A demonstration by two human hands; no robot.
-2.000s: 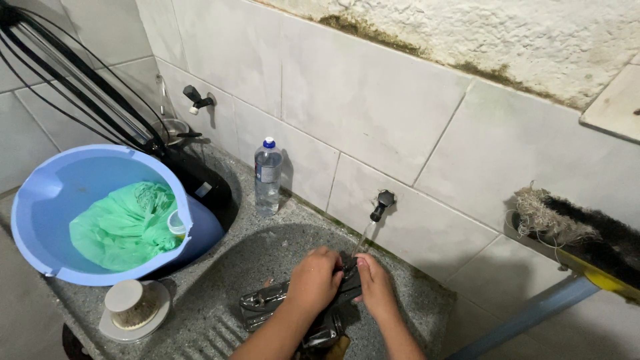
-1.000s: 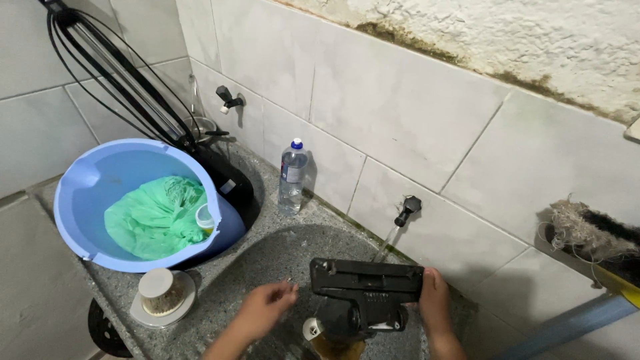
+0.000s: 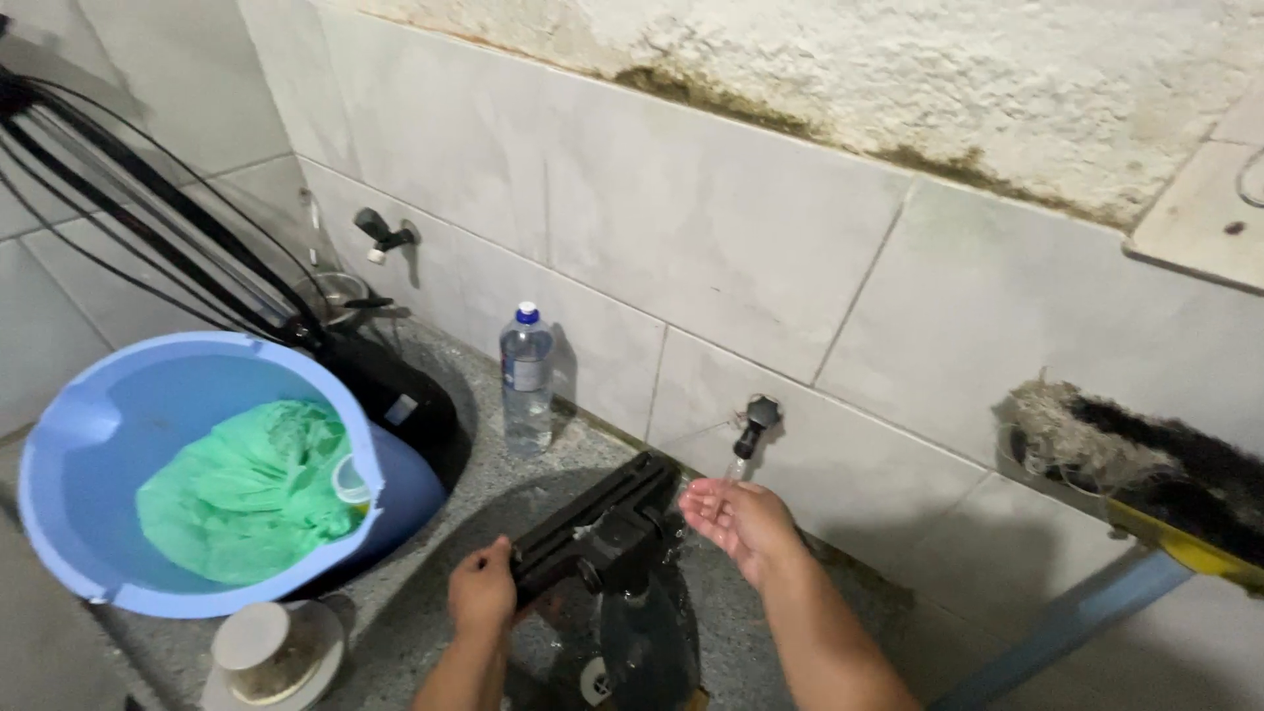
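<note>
My left hand [image 3: 484, 588] grips one end of a black plastic vacuum floor head [image 3: 602, 538], tilted over the stone sink basin. Under the running black tap [image 3: 756, 434], my right hand [image 3: 736, 523] is cupped with its fingers together, beside the far end of the floor head, and water falls from it. Below the floor head a dark, translucent rounded part [image 3: 647, 642] lies in the basin near the drain [image 3: 595, 681]; whether the two are joined is unclear.
Left of the basin stand a blue bucket [image 3: 74, 395] with a green plastic bag [image 3: 247, 494], a lidded container [image 3: 255, 647] and a clear bottle [image 3: 526, 380]. A second tap [image 3: 385, 235] juts from the wall. At right is a broom [image 3: 1136, 464] with a blue handle.
The end of the floor head that my right hand held is now free, and my left hand holds the other end. My right hand has moved under the tap. The floor head has turned to a slant.
</note>
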